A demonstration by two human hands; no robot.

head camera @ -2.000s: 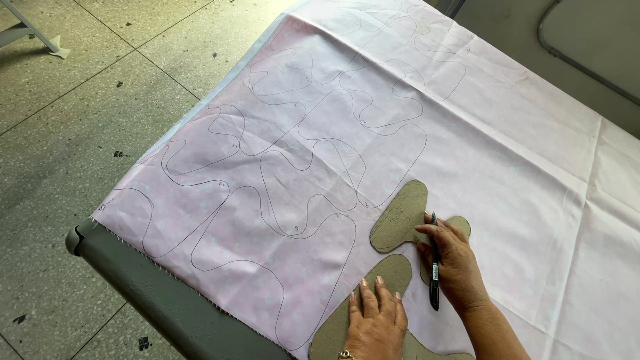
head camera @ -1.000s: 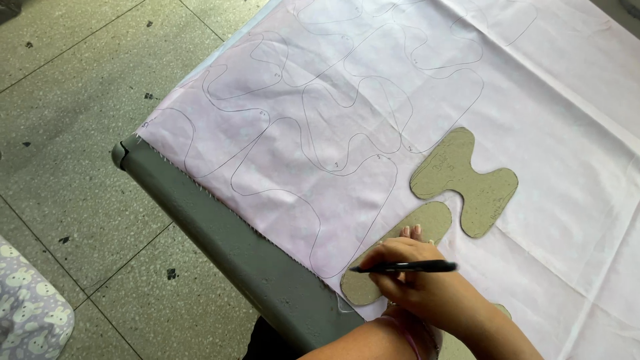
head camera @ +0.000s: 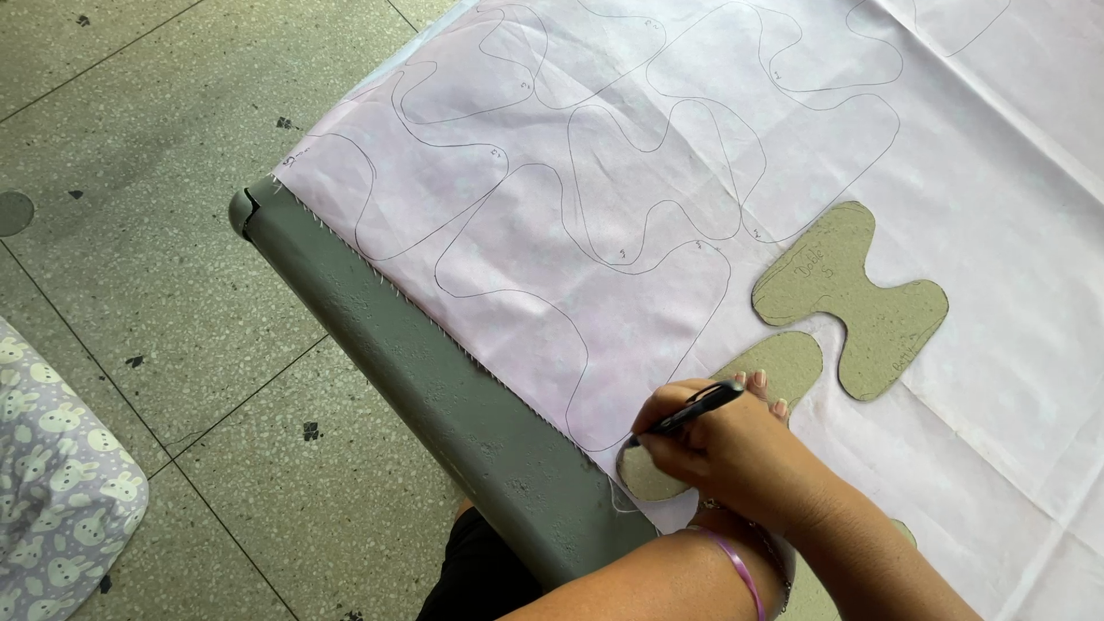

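Note:
My right hand (head camera: 716, 448) grips a black pen (head camera: 694, 409), its tip down at the left edge of a grey-green cardboard template (head camera: 772, 358). Crossing beneath the right arm, my left hand (head camera: 763, 397) shows only its fingertips, which rest flat on that template; the rest of it is hidden. A second cardboard template (head camera: 849, 297), with handwriting on it, lies just to the upper right. Both lie on pale pink fabric (head camera: 517, 216) that bears curved pen outlines. Part of another cardboard piece (head camera: 806, 591) shows under the arms.
The grey table edge (head camera: 414, 379) runs diagonally beside the fabric's frayed border. Bunny-print cloth (head camera: 65, 483) is at the lower left, above a speckled tile floor (head camera: 172, 216). Creases cross the fabric at the right.
Two seconds ago my right hand was by the upper template; it has moved left to the lower one with the pen. Since one second ago the pen tip has shifted slightly along the edge.

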